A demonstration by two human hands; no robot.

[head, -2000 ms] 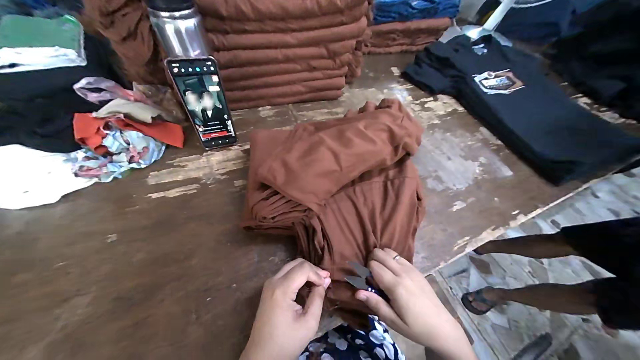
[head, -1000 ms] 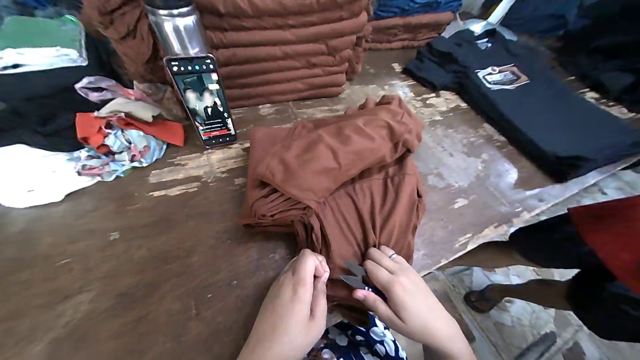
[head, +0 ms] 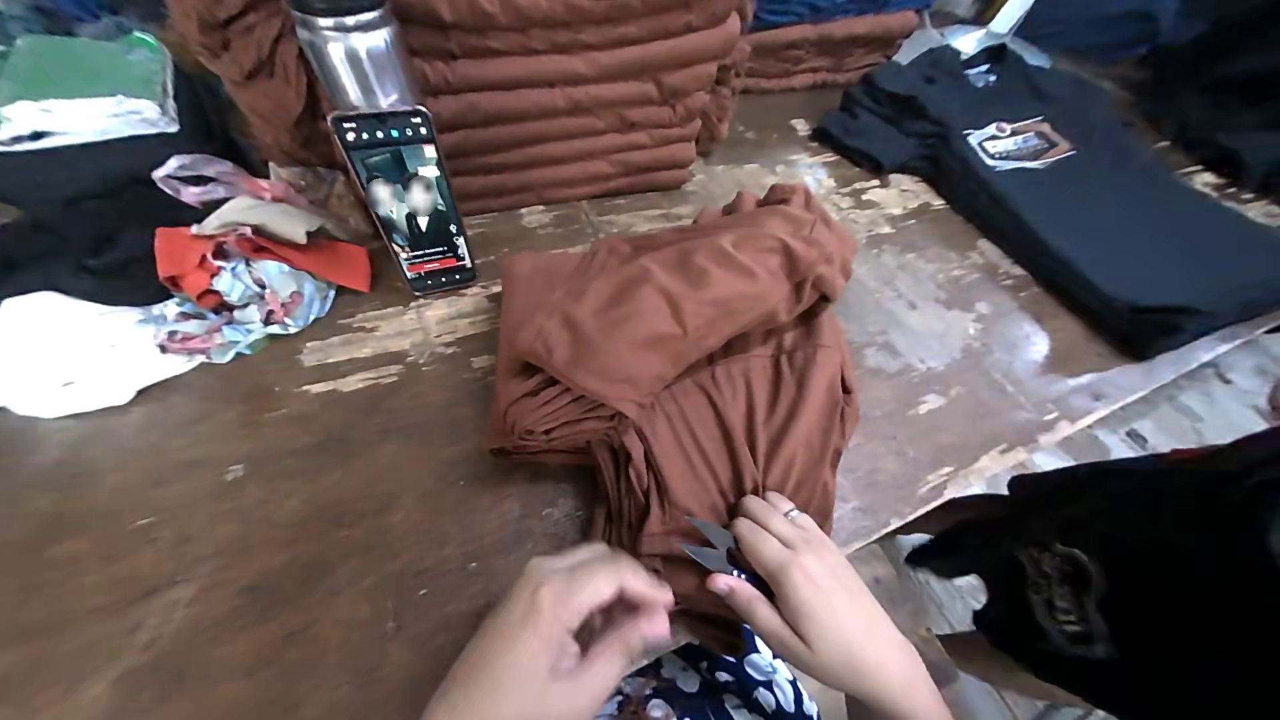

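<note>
A brown garment [head: 690,320] lies folded in a pile on the worn wooden table, its lower end hanging toward me over the near edge. My right hand [head: 800,580], with a ring on one finger, rests on that lower end and holds small thread snips [head: 712,548], whose two blades point left and stand apart. My left hand [head: 590,620] is at the garment's lower left edge, its thumb and fingertips brought close together and somewhat blurred. Whether anything lies between those fingertips cannot be told.
Behind the garment stand a propped phone [head: 405,200], a steel bottle [head: 355,60] and a stack of folded brown garments [head: 570,100]. Fabric scraps [head: 250,290] lie left, a black T-shirt [head: 1080,190] right. A person in dark clothing [head: 1150,570] stands close by the table's right edge [head: 1060,425].
My left hand has shifted slightly, its fingers now more rounded. My right hand keeps the snips in much the same place. The person at the right has come closer to the table.
</note>
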